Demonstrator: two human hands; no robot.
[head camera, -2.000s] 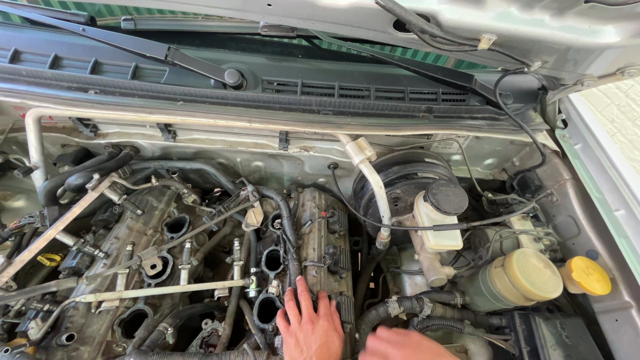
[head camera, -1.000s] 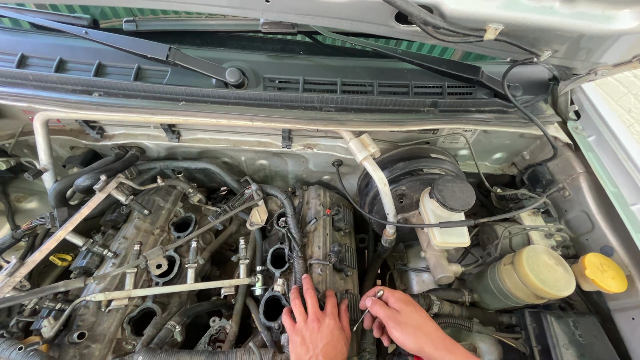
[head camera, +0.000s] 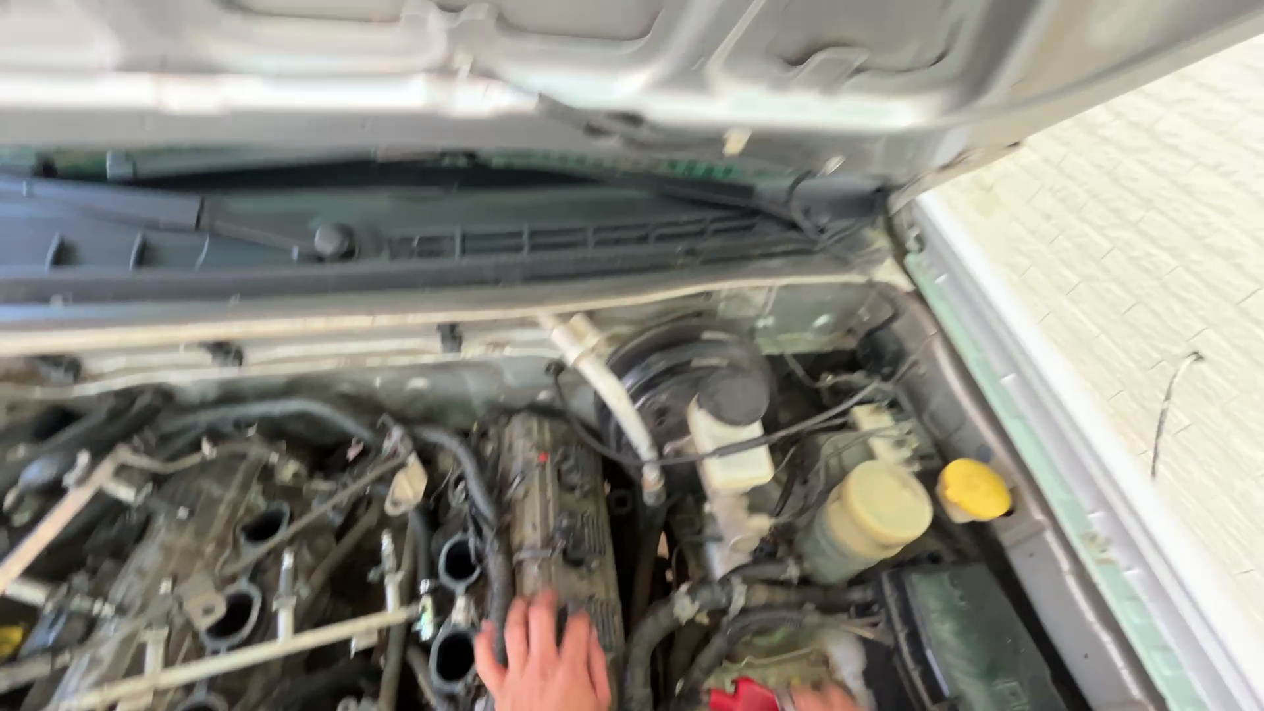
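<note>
My left hand (head camera: 545, 652) rests with spread fingers on the front end of the ribbed valve cover (head camera: 563, 523), beside a black hose (head camera: 479, 484) and the round intake ports (head camera: 456, 655). At the bottom edge, my right hand (head camera: 825, 697) shows only in part and blurred, next to a red object (head camera: 743, 694). Whether my right hand holds that object cannot be told. A metal fuel rail (head camera: 237, 657) crosses the engine to the left of my left hand.
The brake fluid reservoir (head camera: 731, 449), a larger round-capped reservoir (head camera: 869, 518), a yellow cap (head camera: 975, 490) and a black box (head camera: 978, 632) stand to the right. The raised hood (head camera: 395, 59) hangs above, and the fender edge (head camera: 1066, 474) borders the bay.
My right hand, which held a thin metal tool beside the valve cover a second ago, has moved right and down beside a red object. The view has swung right.
</note>
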